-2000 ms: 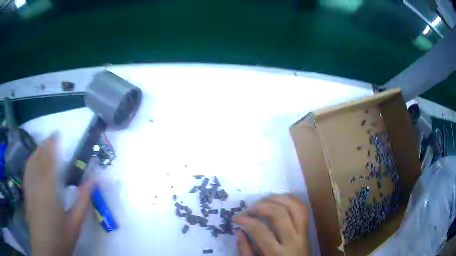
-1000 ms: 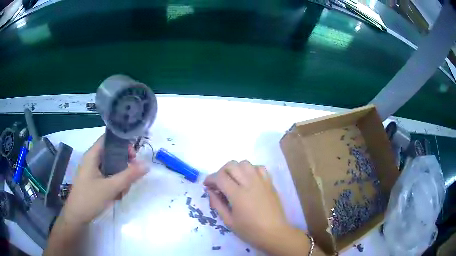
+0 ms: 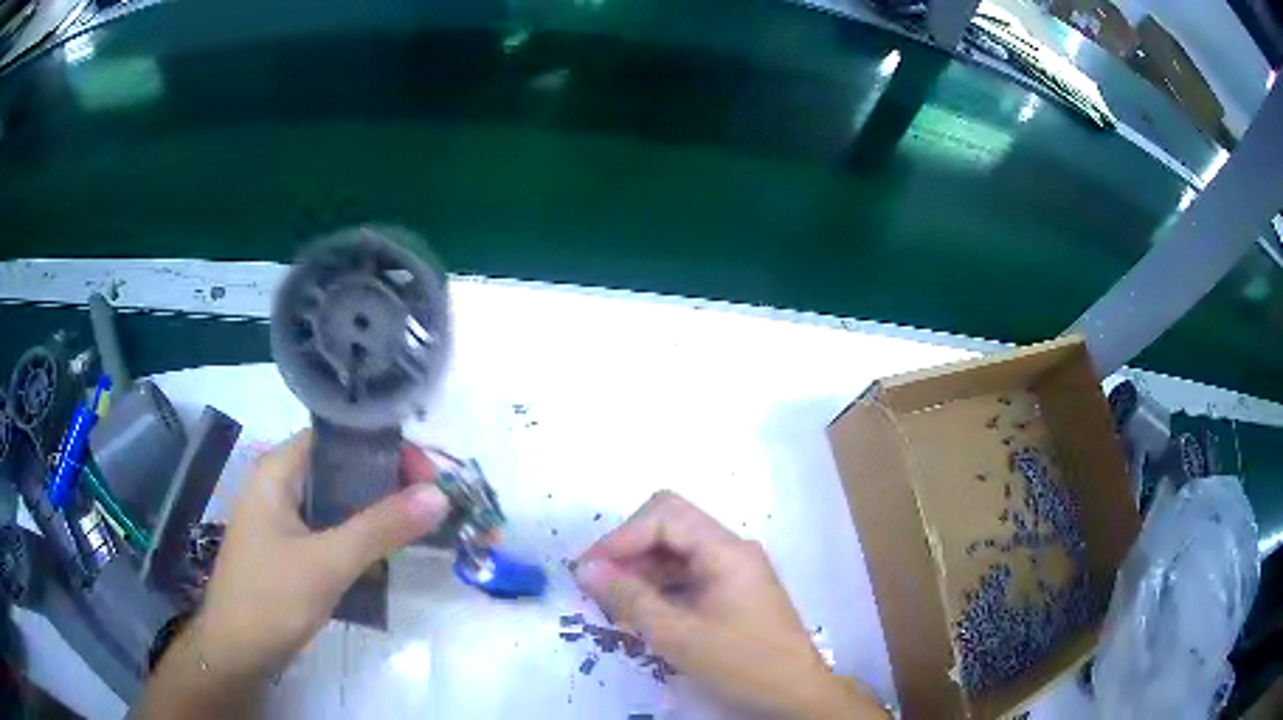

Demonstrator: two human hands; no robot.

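Note:
My left hand (image 3: 303, 542) grips the handle of a grey fan housing (image 3: 362, 331), whose round spoked face is turned towards me. A circuit board (image 3: 471, 509) with thin wires hangs out beside the handle, by my left fingertips. A blue battery (image 3: 504, 575) lies below the board, blurred. My right hand (image 3: 683, 591) has thumb and forefinger pinched together, with what looks like a tiny dark part at the tips. A pile of small dark parts (image 3: 615, 644) lies on the white sheet, partly hidden below my right hand.
An open cardboard box (image 3: 901, 542) with many small dark parts stands at the right, a clear plastic bag (image 3: 1179, 605) beside it. More grey units (image 3: 134, 436) are piled at the left, with some at the far right. A green conveyor belt (image 3: 563, 169) runs across the back.
My left hand has taken hold of the housing and lifted it, its spoked face now turned to me. The battery now sits closer under the board. My right hand has moved off the pile, fingers pinched.

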